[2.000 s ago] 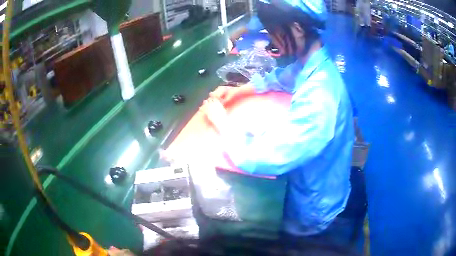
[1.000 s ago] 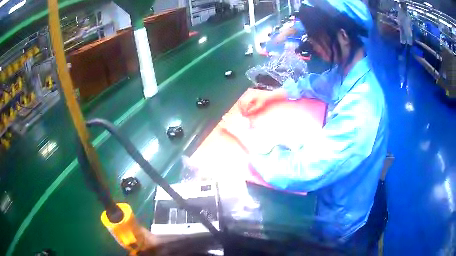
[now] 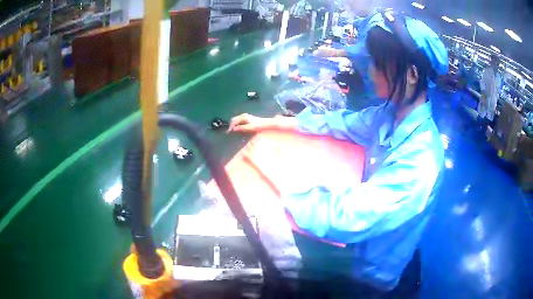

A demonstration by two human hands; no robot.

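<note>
The yellow-orange electric screwdriver (image 3: 149,273) stands upright at the bottom edge, left of centre, its lower part cut off. A thick black ribbed cable (image 3: 134,193) runs up from its top. Neither of my hands can be made out; a dark blurred shape covers the bottom edge right of the driver. The white parts bin (image 3: 201,225) stands right of the driver, with small metal pieces inside. A glossy black round unit (image 3: 122,214) lies on the green surface left of the bin, and another black unit (image 3: 182,153) lies farther up.
A neighbour in a blue smock (image 3: 380,193) sits at the right, one hand (image 3: 245,123) reaching beside a black unit (image 3: 219,123). A red-pink mat (image 3: 327,155) lies before the neighbour. A clear plastic bag (image 3: 315,95) lies behind. A yellow-brown strand (image 3: 150,76) and black loop hang in front.
The view has shifted; the driver and strand stand more upright and farther right. The skin seen beside the driver no longer shows. The neighbour's hand has moved off the mat towards a black unit.
</note>
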